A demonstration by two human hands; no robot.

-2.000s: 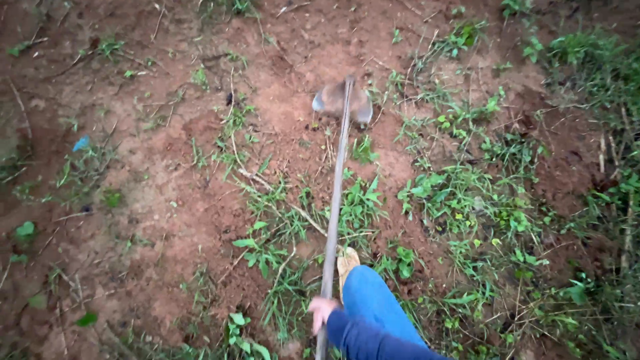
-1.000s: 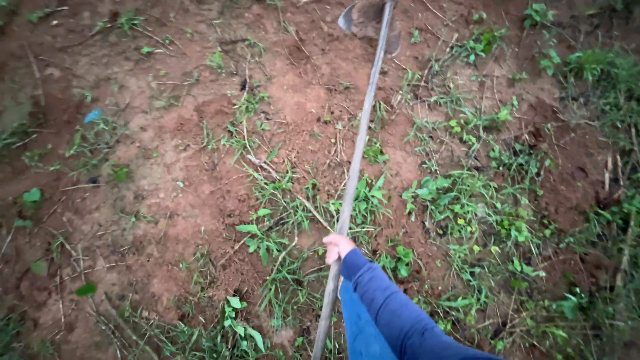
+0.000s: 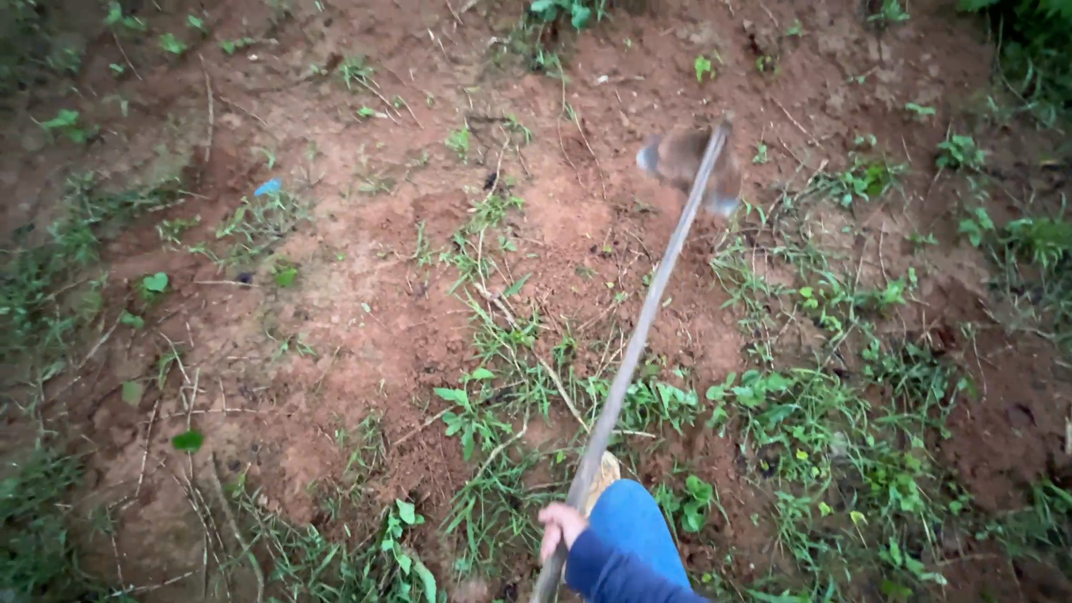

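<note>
My right hand (image 3: 563, 529), in a dark blue sleeve, is closed around the long wooden handle (image 3: 636, 339) of a hoe near the bottom of the view. From there the handle slants up to the right. At its far end is the wide hoe blade (image 3: 688, 163), blurred and smeared with reddish soil, with paler corners. Whether the blade touches the soil cannot be told. My left hand is not in view. Just beyond my right hand are my knee in blue jeans (image 3: 638, 528) and the tip of a tan shoe (image 3: 605, 476).
Reddish bare soil (image 3: 335, 335) carries scattered weeds, thin roots and dry stems. Denser grass and weeds (image 3: 804, 435) grow on the right, with more along the left edge. A small blue scrap (image 3: 268, 188) lies at the upper left.
The hoe blade, partly cut off at the top edge a second ago, now shows whole and lower in the view. My right hand stays around the handle and sits lower in the view.
</note>
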